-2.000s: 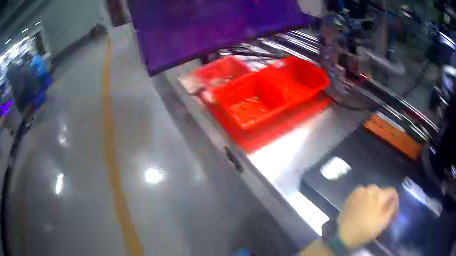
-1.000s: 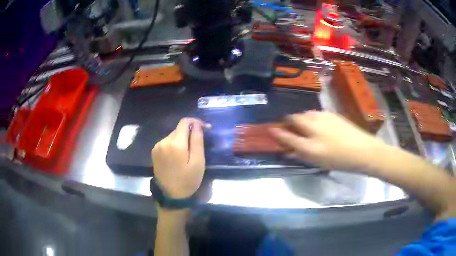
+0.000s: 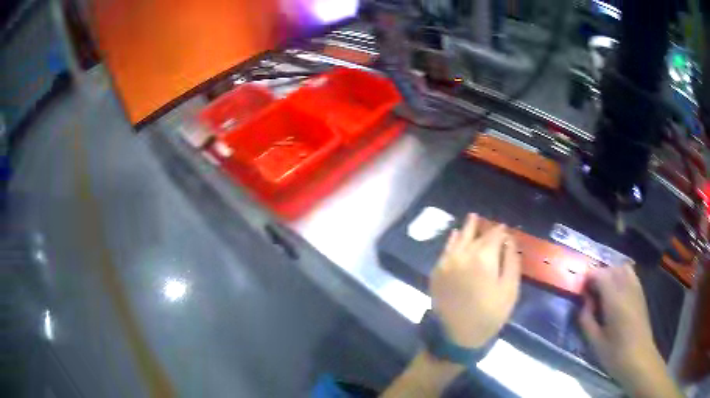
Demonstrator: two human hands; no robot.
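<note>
An orange-brown carrier block [image 3: 549, 263] with a row of small dots lies across the black microscope base [image 3: 416, 250]. My left hand [image 3: 473, 284] is at its left end, with the fingers over the block. My right hand [image 3: 619, 311] is at its right end, fingers curled against it. Both hands hold the block between them. The picture is blurred, so small metal parts at my fingertips cannot be made out. A silvery-white strip [image 3: 576, 238] lies behind the block. The dark microscope tube [image 3: 632, 109] stands behind, at upper right.
Red bins [image 3: 280, 148] with small parts inside stand at left on the bench. Another orange-brown carrier [image 3: 515, 161] lies along the back of the base. The monitor [image 3: 183, 50] shows orange at upper left. Metal rails [image 3: 498, 97] run behind. Floor with a yellow line is at left.
The view has swung left. The carrier now lies between both hands, lengthwise. My left hand has moved onto its left end and my right hand is at its right end. The monitor has turned from purple to orange.
</note>
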